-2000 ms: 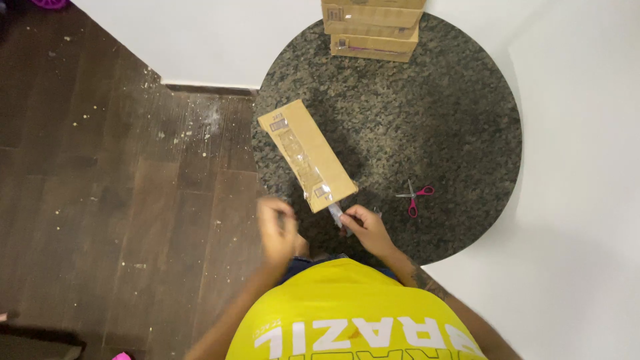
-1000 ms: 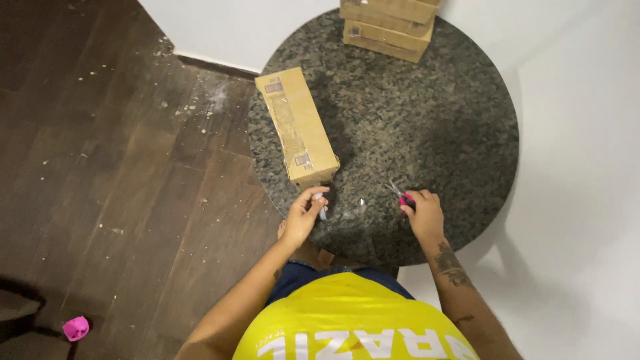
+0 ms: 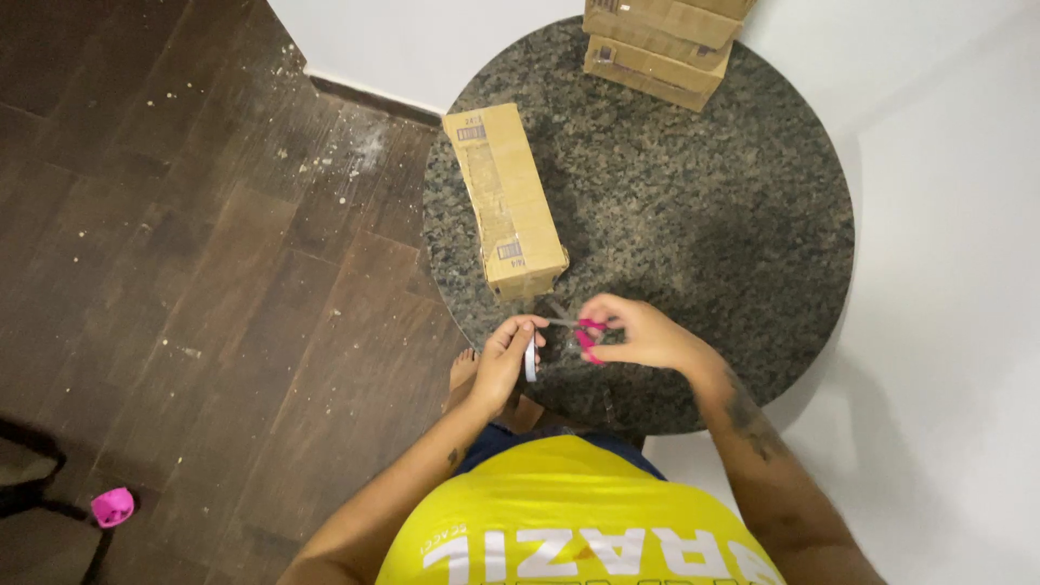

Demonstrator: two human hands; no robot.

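My left hand (image 3: 510,357) grips a small roll of clear tape (image 3: 530,359) near the front edge of the round table. In my right hand (image 3: 638,331) are pink-handled scissors (image 3: 591,340), their blades parted and pointing left toward my left fingertips. Whether the blades touch the tape cannot be told. Just beyond my left hand lies a long cardboard box (image 3: 508,195), with clear tape along its upper face and barcode labels near both ends.
The round granite table (image 3: 691,203) stands against white walls (image 3: 951,244). Stacked cardboard boxes (image 3: 658,65) sit at its far edge. A bare foot (image 3: 463,378) shows beside the table at the left. On the wooden floor (image 3: 203,284) is a pink object (image 3: 112,508).
My right hand, on the tape two seconds ago, took hold of the scissors from the tabletop and has brought them left to my left hand, which now has the tape roll.
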